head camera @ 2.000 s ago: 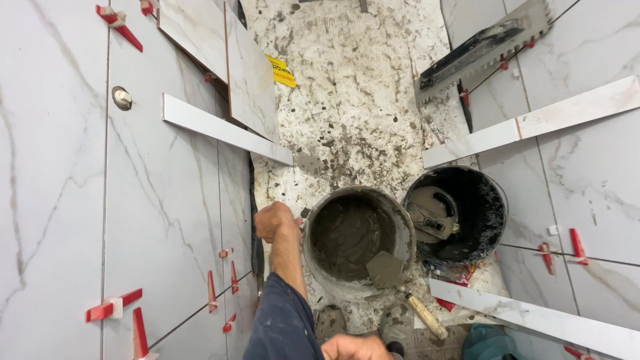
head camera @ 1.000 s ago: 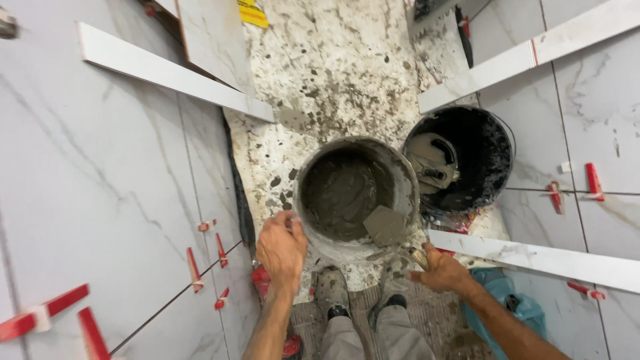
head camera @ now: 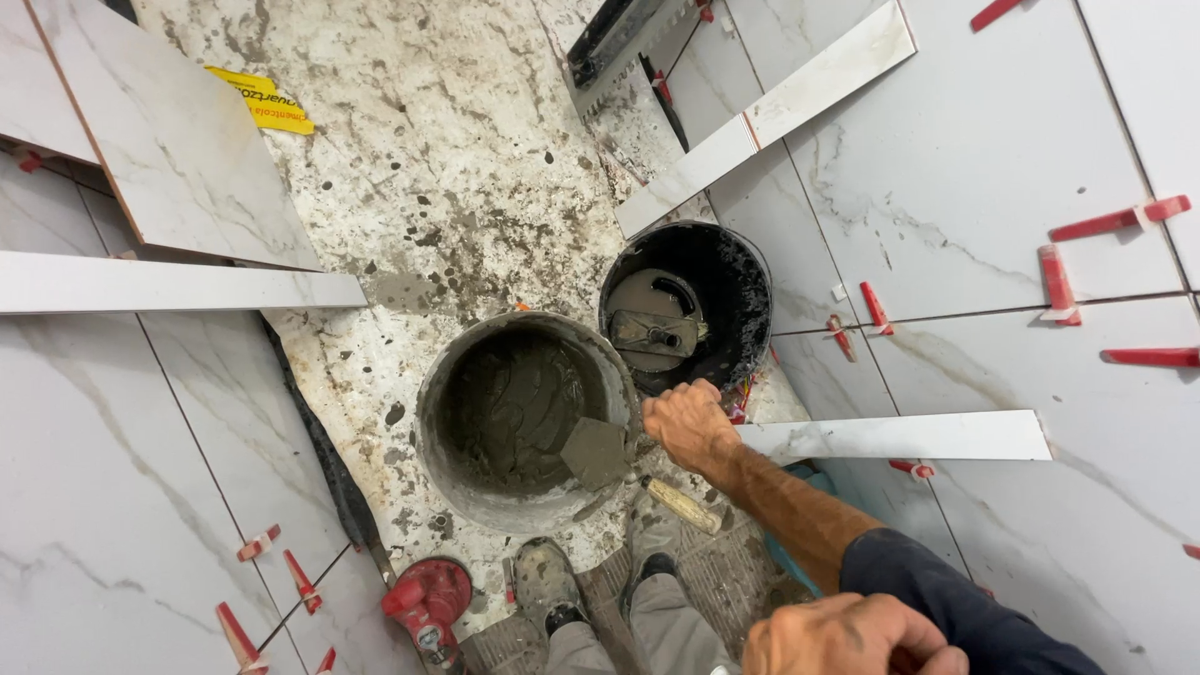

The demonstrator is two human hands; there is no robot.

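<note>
A grey bucket of wet mortar [head camera: 506,403] stands on the floor, a trowel [head camera: 596,454] lying over its right rim with its pale handle outward. My right hand [head camera: 689,427] is a fist above the floor between this bucket and a black bucket [head camera: 741,300], close to the trowel handle but apart from it. In the black bucket lie a round disc and a flat tool [head camera: 656,333], both mortar-smeared. Low in the view, my left hand [head camera: 848,637] has curled fingers against the dark sleeve [head camera: 947,591] of my right arm; whether it grips the cloth is hidden.
Marbled tiles with red levelling wedges [head camera: 1059,286] line both sides. White tile strips [head camera: 178,286] jut inward left and right, at different heights. A red tool [head camera: 427,600] lies by my shoes, and a notched trowel [head camera: 623,56] is at the top. A yellow wrapper piece [head camera: 262,98] lies upper left.
My left hand has gone from the mortar bucket's left side to my right sleeve. My right hand has left the trowel handle and closed into a fist above it. The view has swung right.
</note>
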